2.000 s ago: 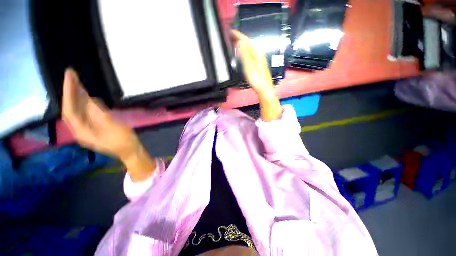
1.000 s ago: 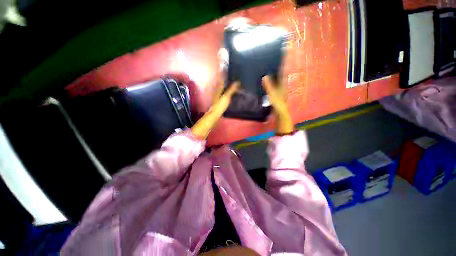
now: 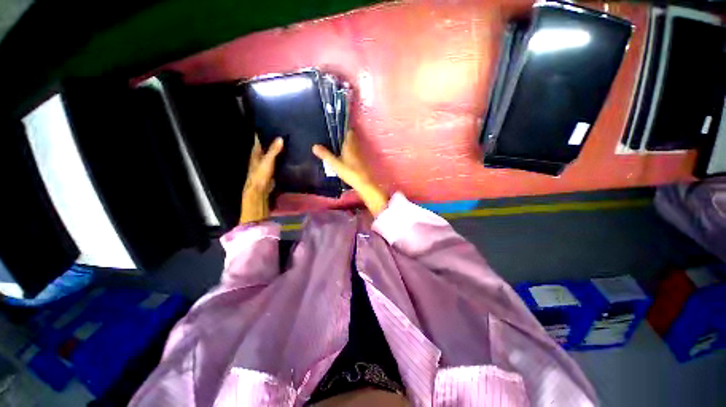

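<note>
A stack of tablets (image 3: 293,111) with glossy black faces lies on the red bench, its edges fanned at the right side. My left hand (image 3: 261,179) is at the stack's left edge, thumb on the top face. My right hand (image 3: 350,171) is at its right edge, thumb near a small white label. Both hands hold the stack between them; its underside is hidden. Another tablet stack (image 3: 565,87) lies farther right, slightly tilted round and uneven, with a white label near its lower right corner. No hand touches it.
Black foam piles with white sheets (image 3: 80,183) stand at the left, close to my left hand. White-framed panels (image 3: 685,79) lie at the far right, near another person's sleeve (image 3: 692,215). A green strip runs along the bench's back. Blue bins (image 3: 609,312) stand on the floor.
My hands were on a tablet stack at mid-bench and are now on a stack farther left, beside the foam piles. The view has shifted, and a separate tablet stack shows at the right.
</note>
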